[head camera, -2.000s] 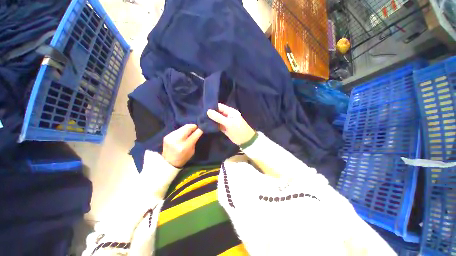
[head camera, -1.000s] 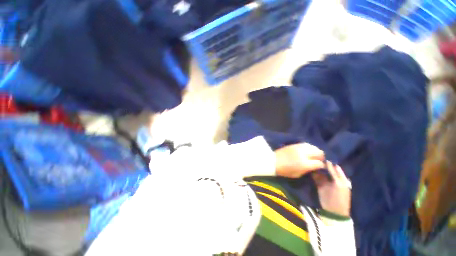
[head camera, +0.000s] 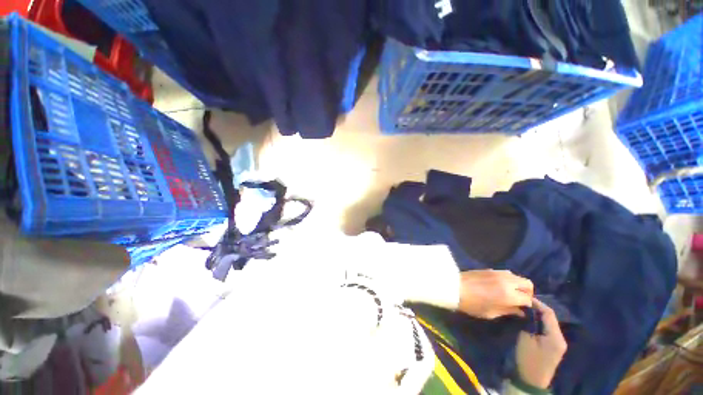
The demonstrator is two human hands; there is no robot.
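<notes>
A navy garment (head camera: 617, 254) lies heaped over the wearer's lap and the floor at the lower right. My left hand (head camera: 496, 294) pinches a narrow part of it near the lap. My right hand (head camera: 541, 351) meets the left from below, its fingers closed on the same dark cloth, partly cut off by the frame's bottom edge at the wrist. The fingertips are nearly touching. Any small tool in the hands cannot be made out.
A blue crate holding navy garments (head camera: 493, 92) stands ahead. Another blue crate (head camera: 100, 162) stands at left, with black strips (head camera: 223, 166) and pale scraps beside it on the pale floor (head camera: 339, 170). Blue crates (head camera: 671, 116) stand at upper right. Orange-brown wood (head camera: 671, 362) shows at lower right.
The view has swung to the left, so the garment and hands sit at lower right and the left-side crates show. Both hands still hold the navy cloth.
</notes>
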